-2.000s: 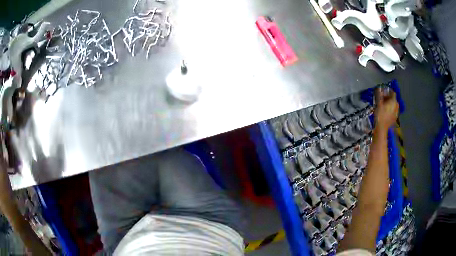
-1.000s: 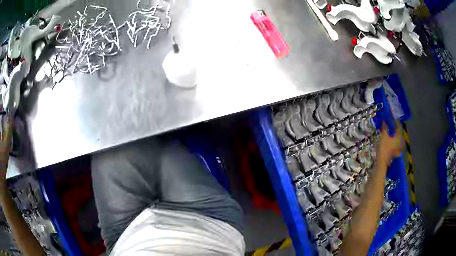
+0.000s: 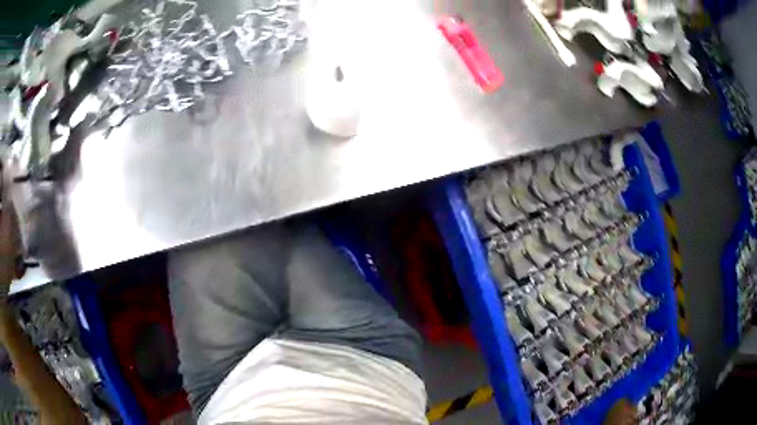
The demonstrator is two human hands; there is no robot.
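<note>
My left hand [image 3: 10,236] is blurred and partly cut off at the left picture edge, by the bench's left end; what its fingers do cannot be told. Only a small part of my right hand [image 3: 621,412] shows at the bottom edge, at the near end of the right blue crate [image 3: 475,274]; its fingers are hidden. The crate is packed with rows of grey-white handle assemblies [image 3: 552,303]. A white squeeze bottle [image 3: 334,112] with a dark tip stands on the shiny steel bench [image 3: 249,178].
Tangled wire bails [image 3: 170,62] lie at the bench's back left, beside handles [image 3: 41,108]. A pink-red bar [image 3: 471,54], a pale strip [image 3: 552,35] and white handles [image 3: 628,81] lie at right. Another crate [image 3: 104,357] stands at lower left. Yellow-black tape [image 3: 461,404] marks the floor.
My right hand has moved from the crate's far corner along its right side to the near end, mostly out of view. My left hand stays at the left edge. The view has shifted slightly.
</note>
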